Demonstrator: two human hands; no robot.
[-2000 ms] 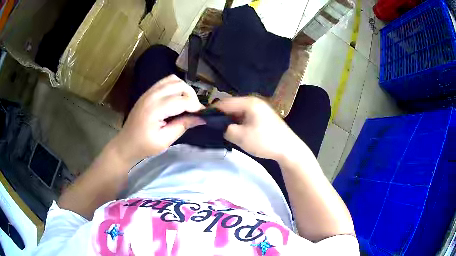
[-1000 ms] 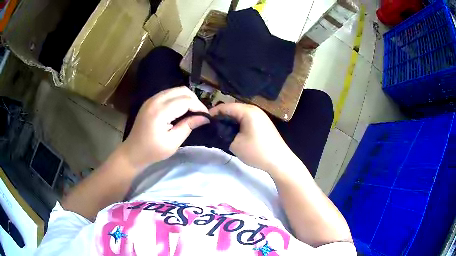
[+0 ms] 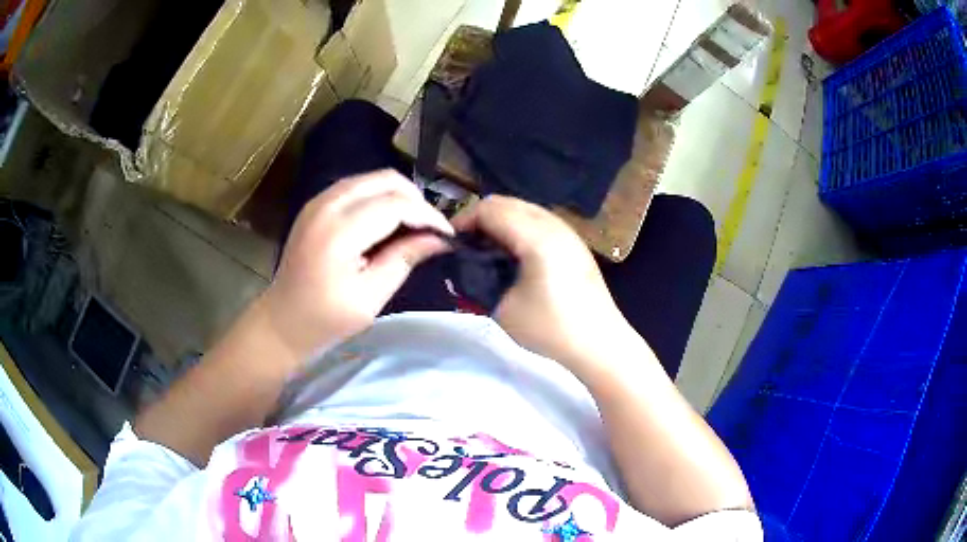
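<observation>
A small dark pouch (image 3: 482, 273) is held over my lap, bunched between both hands. My left hand (image 3: 355, 254) pinches its edge between thumb and fingers. My right hand (image 3: 546, 275) grips the pouch's other side, with the fingertips close to the left ones. The dark cloth blends with my dark trousers, so its outline and any zipper cannot be made out. Flat black cloth pieces (image 3: 546, 116) lie on the wooden stool (image 3: 636, 201) beyond the hands. A dark strap (image 3: 432, 132) lies at the stool's left edge.
A large open cardboard carton (image 3: 228, 101) stands at the left with dark goods inside. A narrow cardboard piece (image 3: 710, 58) is at the stool's right. Blue crates (image 3: 848, 392) stand on the right, with a red object (image 3: 854, 30) behind. Yellow tape marks the floor.
Both hands stay on the pouch at nearly the same place. The pouch now bulges more between them, by the right hand. The whole view has shifted slightly.
</observation>
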